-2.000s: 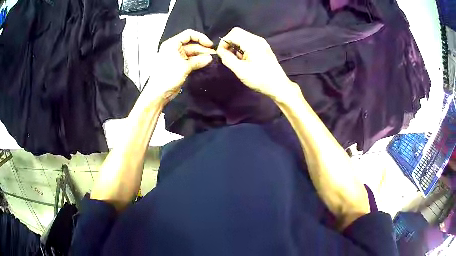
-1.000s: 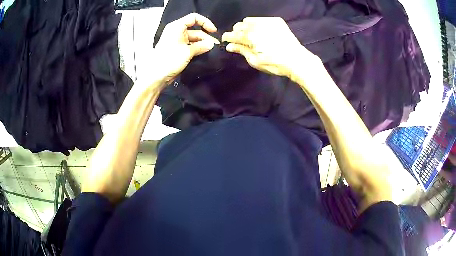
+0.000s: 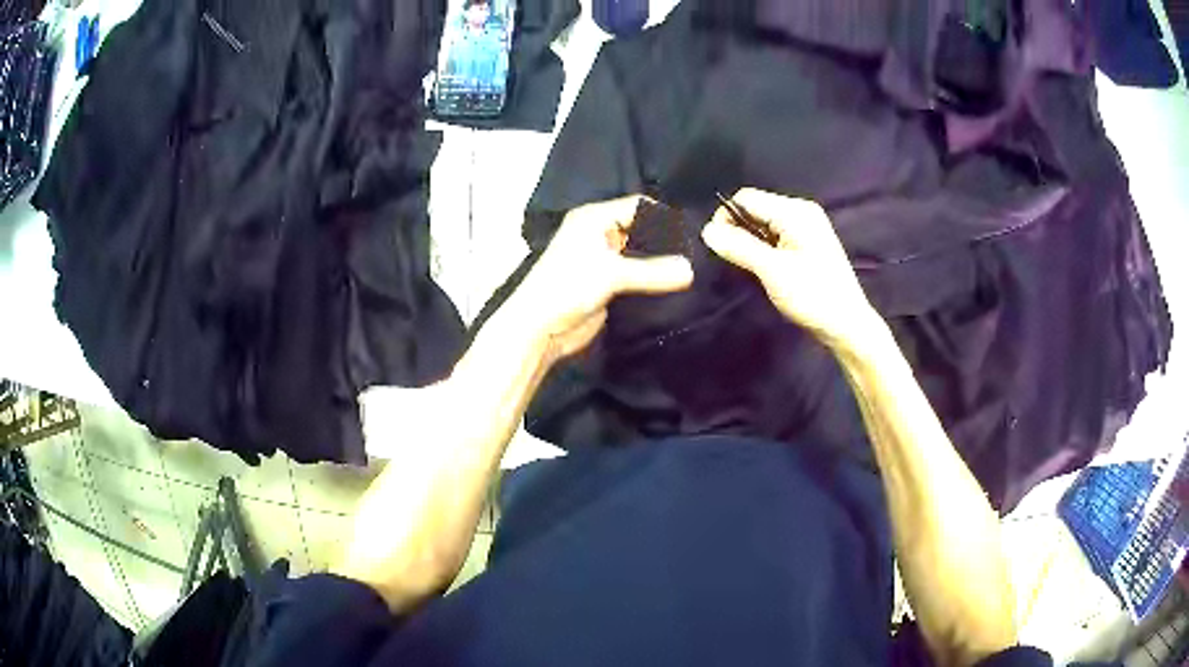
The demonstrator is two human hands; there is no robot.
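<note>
A dark shirt (image 3: pixel 769 111), purplish at the right, lies spread in front of me. My left hand (image 3: pixel 606 267) is at its middle and pinches a piece of the dark cloth between thumb and fingers; the piece stands up at the fingertips. It may be a cuff, but I cannot tell. My right hand (image 3: pixel 789 254) is just to the right, not touching the left one. It is closed around small dark thread snips (image 3: pixel 748 219), whose tips point up and left.
A second dark shirt (image 3: pixel 248 235) lies on the left of the white table (image 3: pixel 472 215). A lit smartphone (image 3: pixel 472 59) lies at the far edge, with a dark blue round thing (image 3: pixel 619 13) beside it. A blue mesh basket (image 3: pixel 1115 515) is at the lower right.
The view has shifted, so the phone shows fully. My hands have moved apart. A raised piece of cloth now shows in my left hand, and the snips show again in my right.
</note>
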